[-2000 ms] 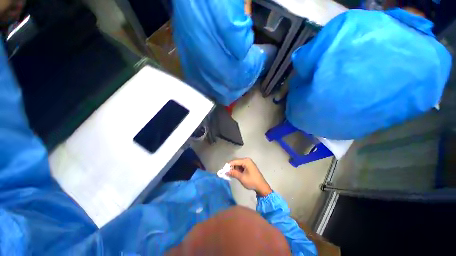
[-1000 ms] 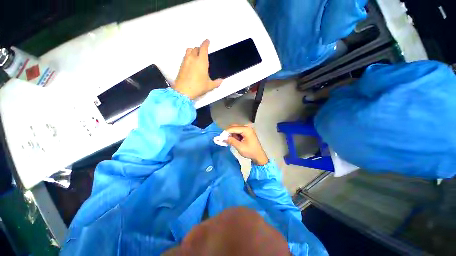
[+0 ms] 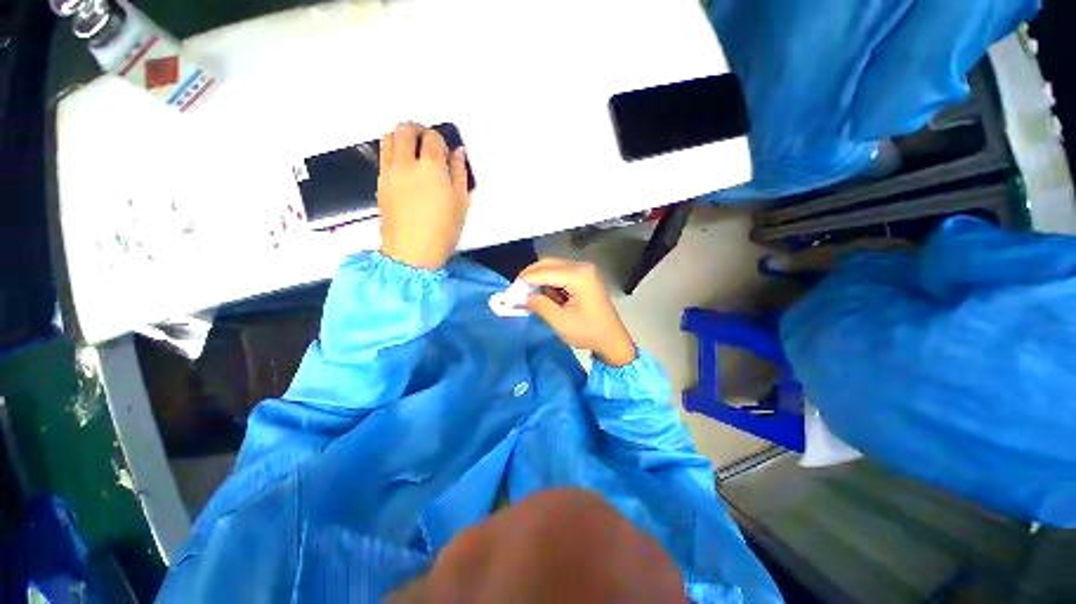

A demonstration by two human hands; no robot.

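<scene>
A flat black glossy phone or screen assembly (image 3: 340, 183) lies on the white board in front of me, with a small white tab at its left end. My left hand (image 3: 421, 195) is over its right part, fingers curled across it; my thumb is hidden. My right hand (image 3: 576, 309) is off the board, in front of my smock, and pinches a small white folded wipe (image 3: 511, 300). A second black phone (image 3: 681, 117) lies alone near the board's right end, untouched.
A white bottle with a red diamond mark (image 3: 159, 71) stands at the board's upper left. Small dark and red specks (image 3: 153, 228) are at left. Clear film (image 3: 179, 334) hangs at the near edge. Two people in blue smocks (image 3: 932, 366) are at right, by a blue stool (image 3: 737, 372).
My view has swung left along the board. My left hand has moved from beside the right-hand phone onto the left one. My right hand still pinches the wipe.
</scene>
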